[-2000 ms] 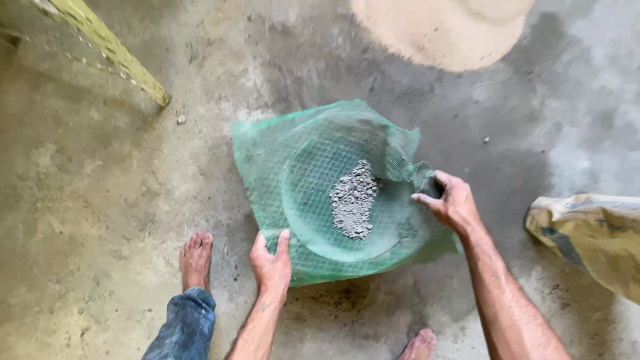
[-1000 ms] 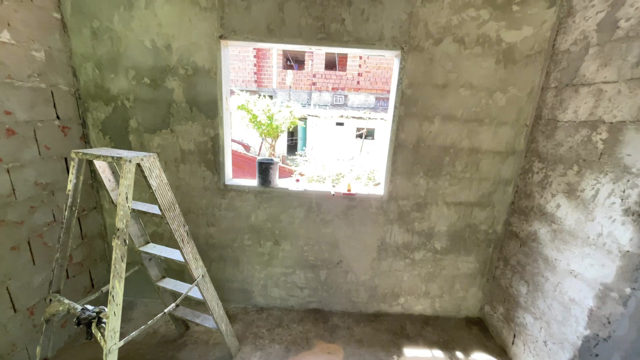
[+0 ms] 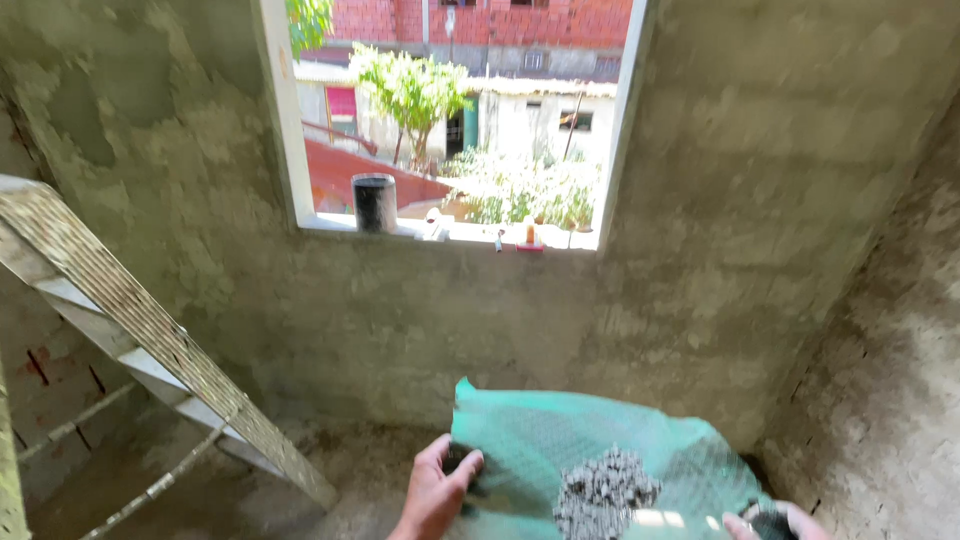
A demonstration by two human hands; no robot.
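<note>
A sheet of green mesh netting [image 3: 540,420] spans the lower part of the head view, with a heap of grey lumps and grit [image 3: 607,487] lying on it. Its left edge is pinched between the thumb and fingers of my left hand [image 3: 442,487]. At the bottom right, my right hand [image 3: 780,521] grips a bunched edge of the same netting and is partly cut off by the frame. The near part of the netting is out of view.
A paint-spattered stepladder [image 3: 172,337] stands at the left. Ahead is a rough plastered wall [image 3: 450,315] with a window opening; a dark cylindrical container [image 3: 373,202] and small items rest on its sill [image 3: 472,234]. Another rough wall [image 3: 892,360] rises at the right.
The view has swung up from the floor to the window wall, then closer to it. The netting, low over the floor two seconds ago, is now held up before the wall with the grit on it.
</note>
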